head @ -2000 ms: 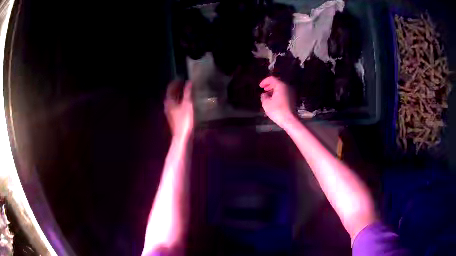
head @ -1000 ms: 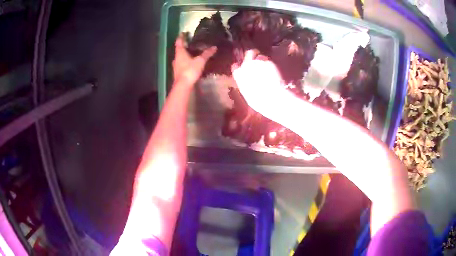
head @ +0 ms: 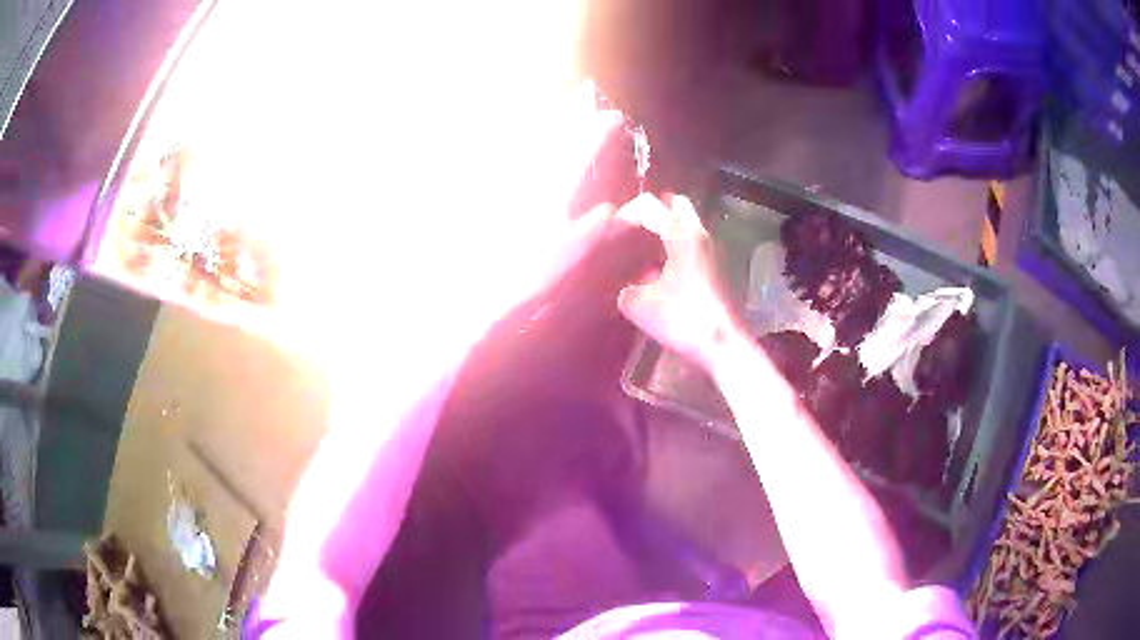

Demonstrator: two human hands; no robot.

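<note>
A dark ragged skirt piece (head: 609, 163), reddish under the strong light, is held up between my hands at the glowing box's right side. My left hand (head: 588, 231) is largely washed out by glare, but its fingers appear closed on the piece's lower part. My right hand (head: 685, 269) touches it from the right, fingers and thumb curled around a dark part. More black skirts (head: 840, 278) lie in the grey-green tote (head: 863, 206) with a crumpled white liner (head: 919, 328).
The heating box (head: 375, 138) glares white at upper left. Below it, a brown table (head: 188, 388) holds a crumpled wipe (head: 191, 540) and cream leg assemblies (head: 119, 594). A blue crate of tan parts (head: 1063, 500) is at right; blue stools (head: 969, 88) are at upper right.
My view has turned left, bringing the glowing box and table in. Both hands have left the tote with a dark piece. The skirts from the tote's upper left are gone.
</note>
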